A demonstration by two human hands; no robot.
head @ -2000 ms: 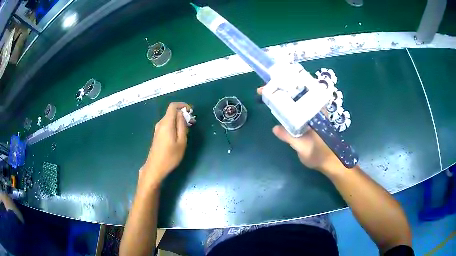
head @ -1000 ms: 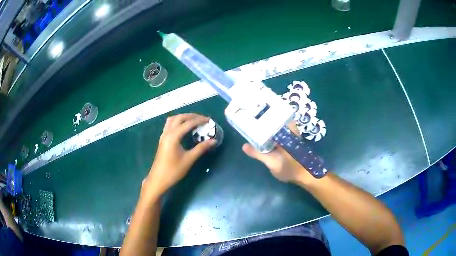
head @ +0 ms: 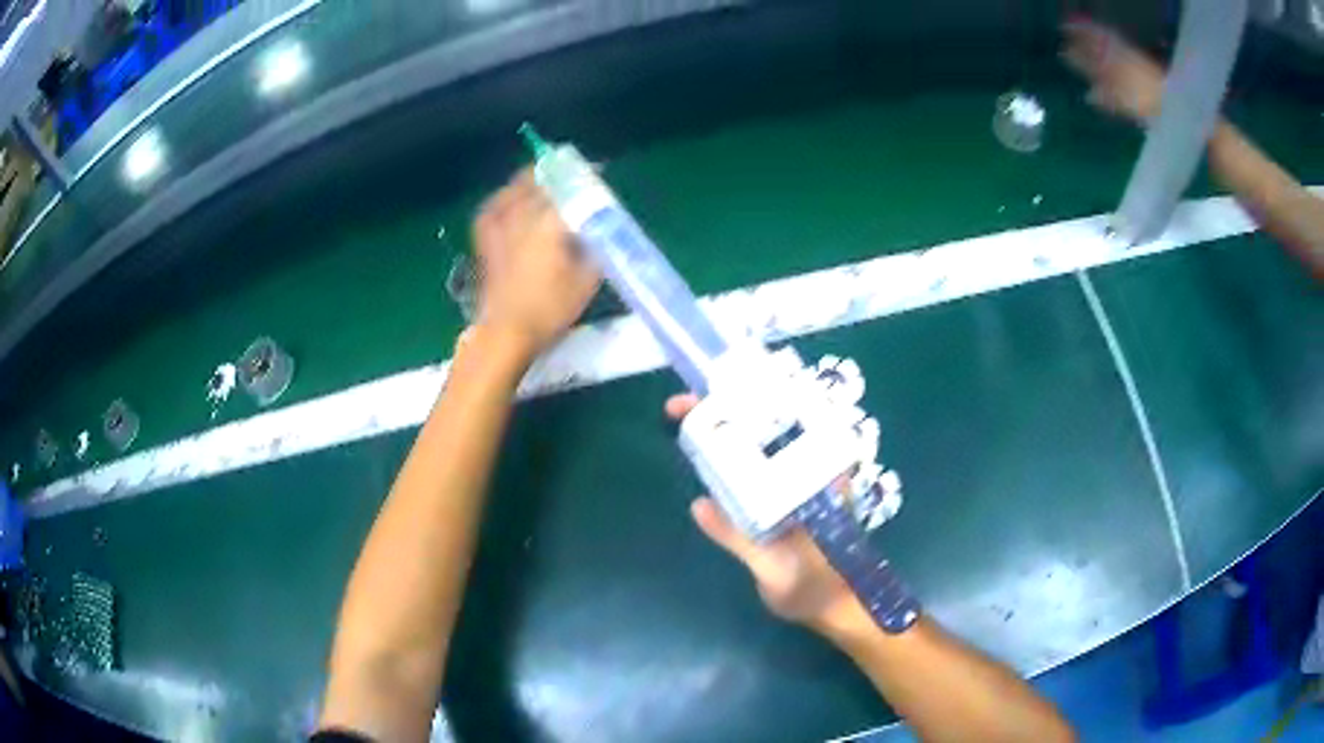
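My right hand [head: 777, 559] holds the white dispensing gun [head: 770, 443], with its dark speckled handle pointing down to the right. Its long translucent syringe barrel [head: 646, 283] points up-left and ends in a green tapered tip [head: 534, 141]. My left hand [head: 534, 269] is reached over the green conveyor belt behind the tip; it is blurred, and whether it holds anything cannot be told. A clear fan housing [head: 463, 285] shows partly beside its fingers. White fan rotors [head: 877, 495] lie in a cluster on the bench, partly hidden behind the gun.
A worn white rail [head: 929, 280] separates bench and belt. More housings [head: 266, 372] with small rotors [head: 221, 382] stand on the belt at left. An assembled fan [head: 1019, 121] is at upper right, near another person's hand [head: 1115, 73] and a grey post [head: 1183, 131]. A green perforated panel [head: 93, 621] lies far left.
My left hand has moved from the bench, where it held a rotor at a housing, up over the belt. That housing no longer shows on the bench. Another person's hand has appeared at upper right.
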